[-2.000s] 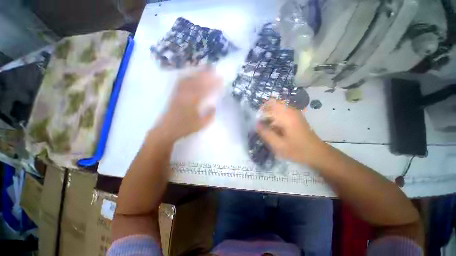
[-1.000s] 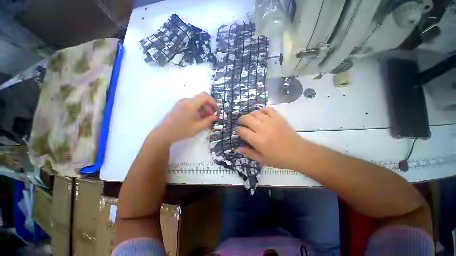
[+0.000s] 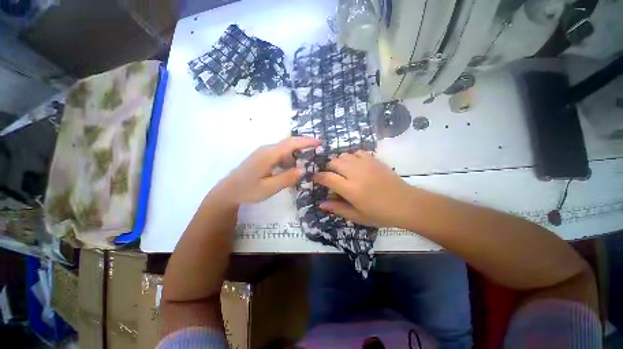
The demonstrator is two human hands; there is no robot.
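A long black-and-white print piece (image 3: pixel 333 102) with crinkled rows lies on the white table, its lower tip hanging over the front edge. My left hand (image 3: pixel 263 170) holds its left edge between thumb and fingers. My right hand (image 3: pixel 362 189) lies on its right side with curled fingers, gripping the fabric close to the left fingertips. A second, shorter black-and-white piece (image 3: pixel 239 63) lies crumpled at the back left. The fingertips partly hide the fabric between them.
The sewing machine head (image 3: pixel 437 48) stands at the back right. A black flat pad (image 3: pixel 555 126) with a cord lies at the right. A blue tray (image 3: pixel 151 157) with blotched cloth (image 3: pixel 102 150) is at the left, above cardboard cartons (image 3: pixel 123 293). A ruler tape (image 3: pixel 266 232) runs along the front edge.
From two seconds ago, my left hand has come right onto the long piece, which now lies flatter with its tip past the edge. Since one second ago, my left fingers have moved further over it.
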